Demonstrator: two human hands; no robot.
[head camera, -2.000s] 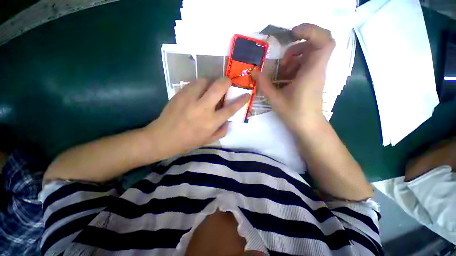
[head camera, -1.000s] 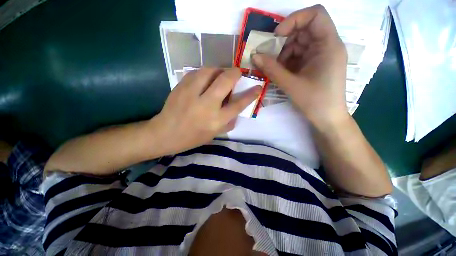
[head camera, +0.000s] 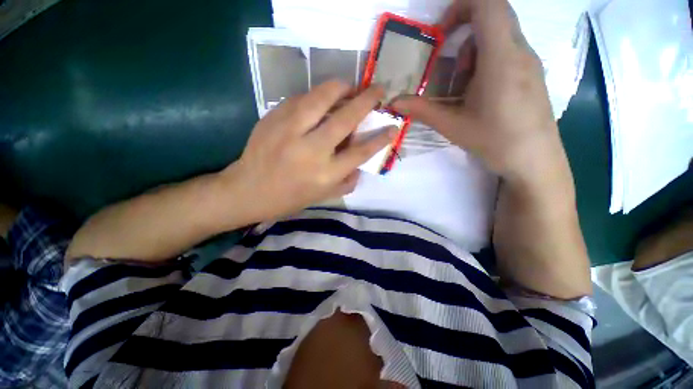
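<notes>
A red-framed phone housing (head camera: 434, 64) lies tilted on the sheets in front of me. A grey translucent film (head camera: 403, 61) lies over its black window, with a dark strip showing at the top. My left hand (head camera: 304, 144) holds the housing's near half, its fingers over the white lower section (head camera: 375, 161). My right hand (head camera: 498, 99) is at the housing's right side, thumb at the film's lower edge and other fingers near the top right corner. Its fingertips are partly blurred. The sticker sheet (head camera: 283, 72) with grey rectangles lies under the housing and hands.
Bright white stacked sheets (head camera: 327, 14) lie beyond the grey grid. A second white sheet pile (head camera: 646, 99) lies at the right on the dark green bench (head camera: 129, 114). A person's plaid sleeve (head camera: 34, 296) shows at lower left and another person's white sleeve (head camera: 657, 304) at lower right.
The grey film, earlier held by my right hand and then lowered onto the housing, now lies over the window. The right hand's fingers have moved to the upper right. The housing has moved up and right.
</notes>
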